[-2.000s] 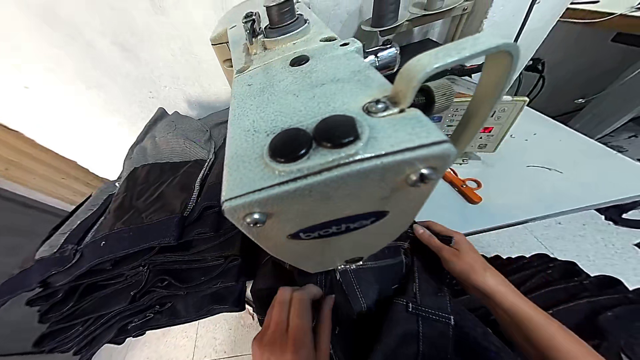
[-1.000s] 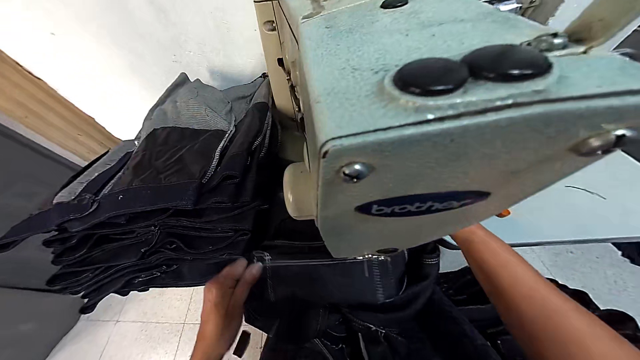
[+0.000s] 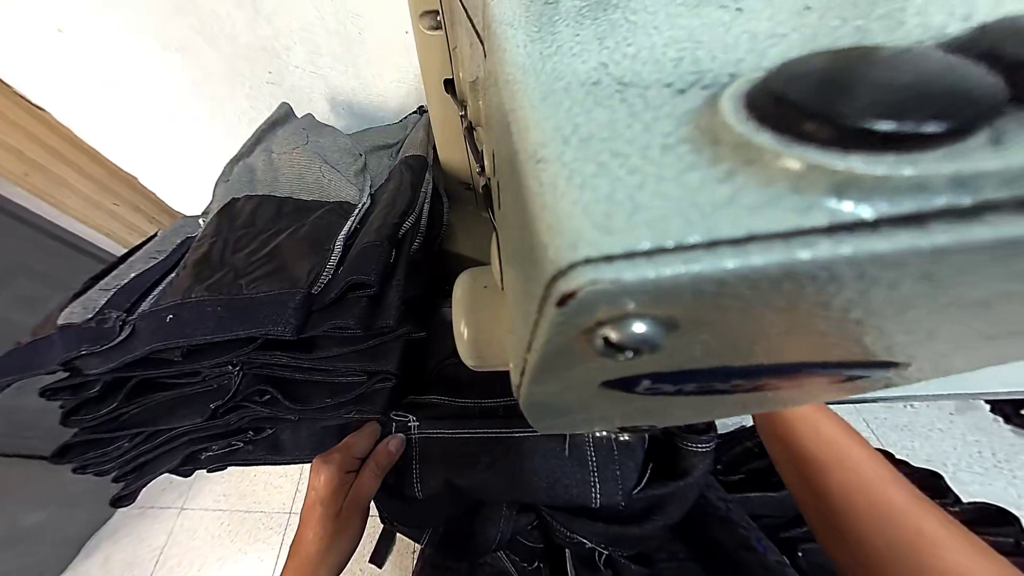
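A dark denim garment (image 3: pixel 512 472) with pale stitching lies under the head of a Brother sewing machine (image 3: pixel 720 240). My left hand (image 3: pixel 344 488) pinches the garment's left edge between thumb and fingers, just beside the folded stack. Of my right arm, the forearm shows at the lower right; the right hand is hidden behind the machine head, so its hold cannot be seen. The needle and presser foot are also out of sight behind the head.
A tall stack of folded dark denim garments (image 3: pixel 232 376) stands left of the machine. More dark garments (image 3: pixel 920 496) lie at the lower right, beyond the forearm. A white wall rises behind, and a strip of the white table (image 3: pixel 944 382) shows at right.
The view has moved much closer to the machine head. My left hand has shifted left to the garment's edge, and my right hand, visible two seconds ago, has gone behind the head.
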